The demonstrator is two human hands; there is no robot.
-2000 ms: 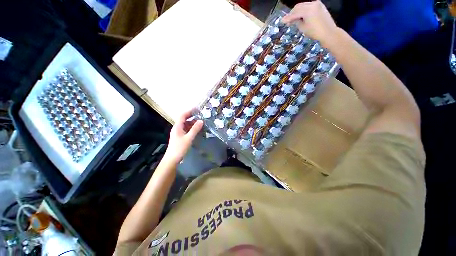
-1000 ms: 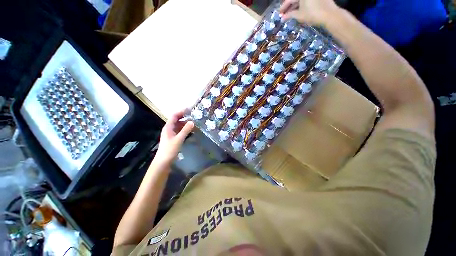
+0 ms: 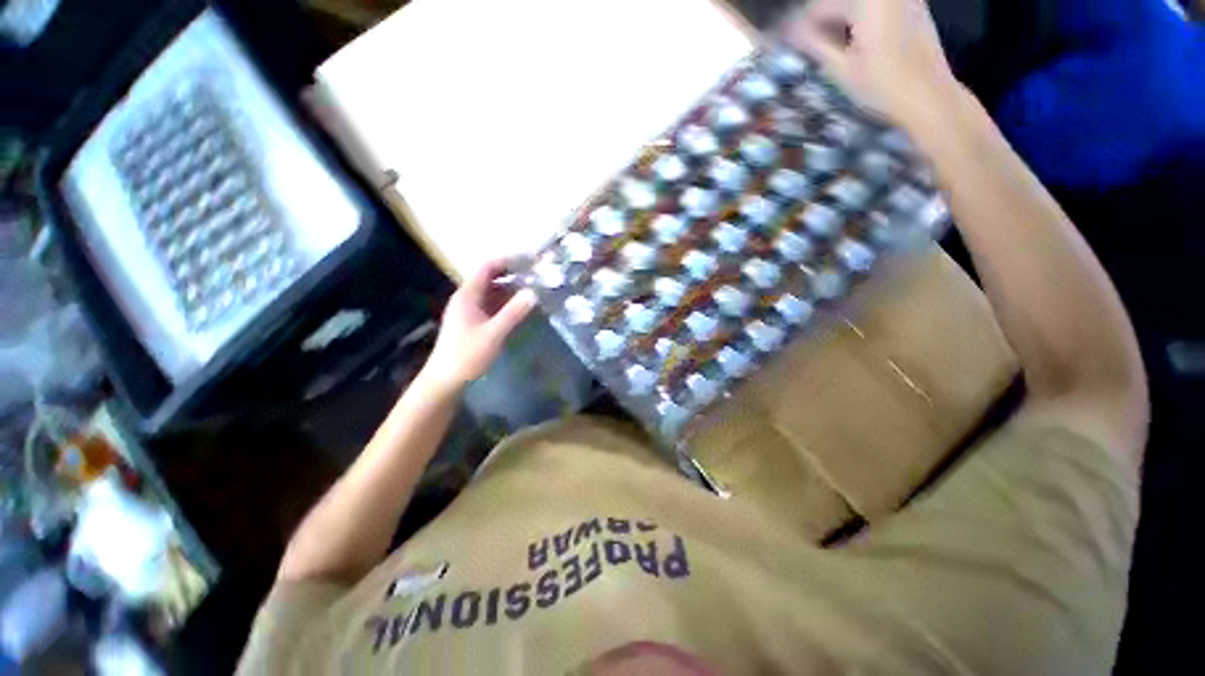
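A clear blister tray (image 3: 720, 251) holds rows of silvery-grey wired modules with brown-orange wires between them. It lies at a slant over the brown carton (image 3: 879, 396) and beside the blank white sheet (image 3: 529, 119). My left hand (image 3: 486, 324) grips the tray's near-left corner between thumb and fingers. My right hand (image 3: 879, 53) is at the tray's far end, blurred, with its fingers bent over the edge. Whether the tray rests on the carton or is held just above it cannot be told.
A black tote bin (image 3: 271, 330) at the left has a white liner and another tray of modules (image 3: 205, 211). At the lower left is a blurred white and orange item (image 3: 112, 508). Something blue (image 3: 1103, 106) shows at the upper right.
The view has shifted and blurred, so the bin and white sheet sit higher in the picture. Both hands still hold the tray. More of the carton's near side shows.
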